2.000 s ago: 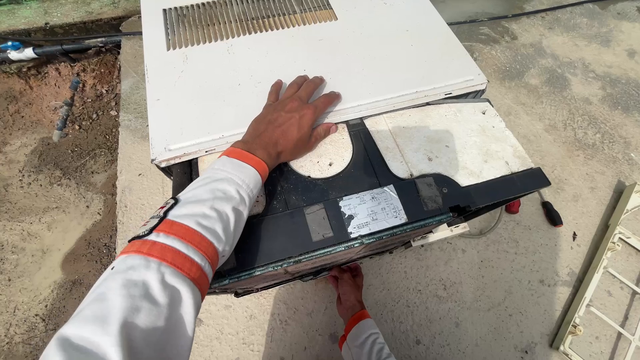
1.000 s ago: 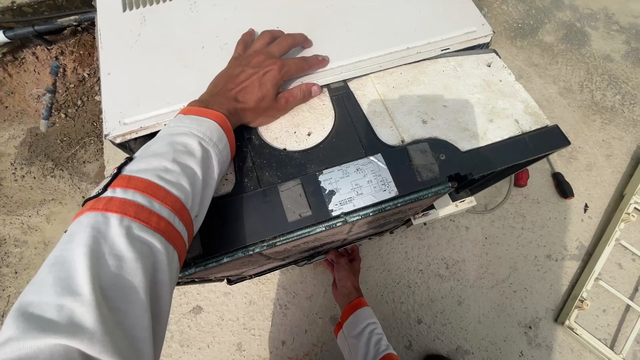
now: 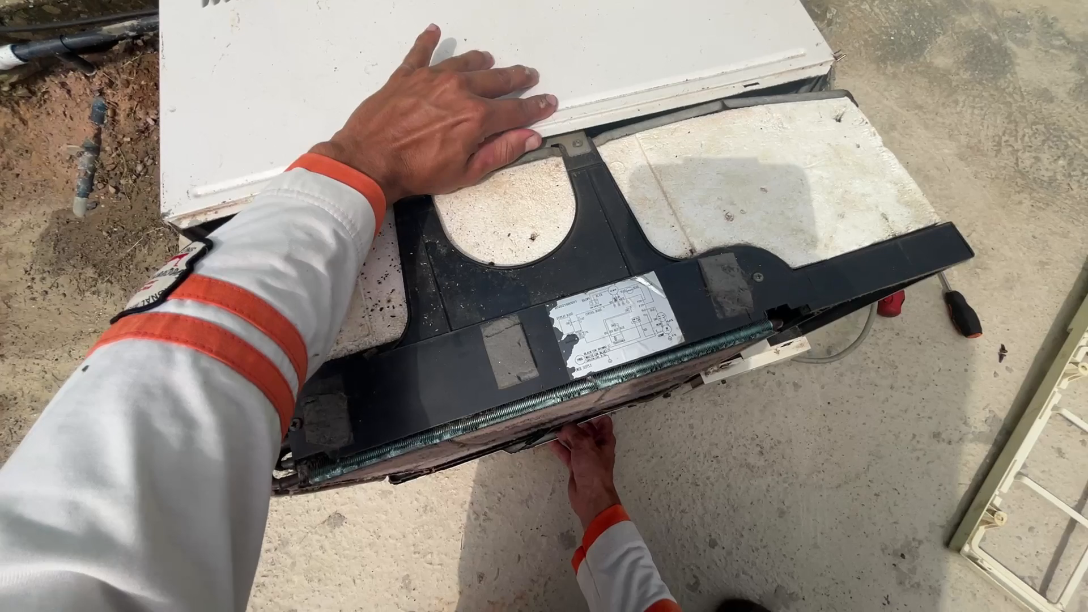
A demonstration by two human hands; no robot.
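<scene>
My left hand (image 3: pixel 450 119) lies palm down, fingers spread, on the white metal casing (image 3: pixel 646 51) of a window air conditioner. From the casing's front, the black chassis (image 3: pixel 450 340) juts out, with white foam panels (image 3: pixel 765 178) and a torn wiring-diagram label (image 3: pixel 616 323) on top. A finned coil (image 3: pixel 544 399) runs along its front edge. Below that edge, my right hand (image 3: pixel 591 455) has its fingers curled at the underside; the fingertips are partly hidden, so its hold cannot be fully seen. A pale plastic part (image 3: pixel 756 361) sticks out beneath the chassis.
A screwdriver with a black and red handle (image 3: pixel 962 313) lies on the concrete at right, near a red object (image 3: pixel 891 303) and a grey cable (image 3: pixel 841 350). A cream plastic frame (image 3: pixel 1011 459) is at the lower right. Pipes (image 3: pixel 89 153) and soil are at left.
Slightly more of the chassis shows in front of the casing, including a grey strip and bracket at the foam's rear. Both hands keep their places. The view has moved closer.
</scene>
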